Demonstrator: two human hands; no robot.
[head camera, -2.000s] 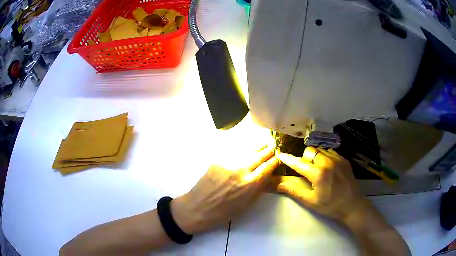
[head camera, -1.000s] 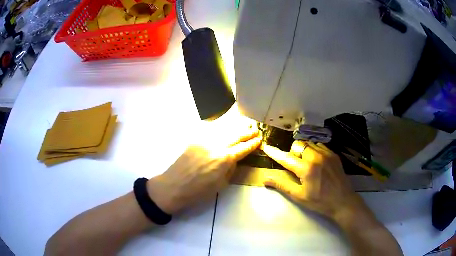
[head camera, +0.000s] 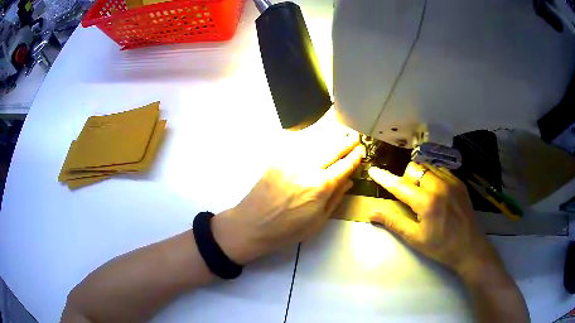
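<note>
An off-white sewing machine head (head camera: 441, 69) stands at the right. Its presser foot and needle area (head camera: 367, 150) is partly lost in glare. My left hand (head camera: 290, 199) lies flat left of the needle, fingertips close to the foot. My right hand (head camera: 435, 211) wears a ring and rests right of the needle, index fingertip near the foot, thumb on the metal strip (head camera: 355, 208). Any cloth under my fingers is hidden or washed out, so I cannot tell if they hold it. A stack of mustard cloth pieces (head camera: 113, 142) lies at the left.
A black lamp (head camera: 293, 66) glows beside the machine head. A red perforated basket (head camera: 176, 24) with mustard pieces stands at the back. Snips with yellow-green handles (head camera: 507, 203) lie right of my right hand. The white table (head camera: 157, 221) has a curved left edge.
The whole view has shifted, so the basket is now cut off by the top edge. My right index fingertip is slightly farther from the needle. Both hands otherwise stay beside the needle.
</note>
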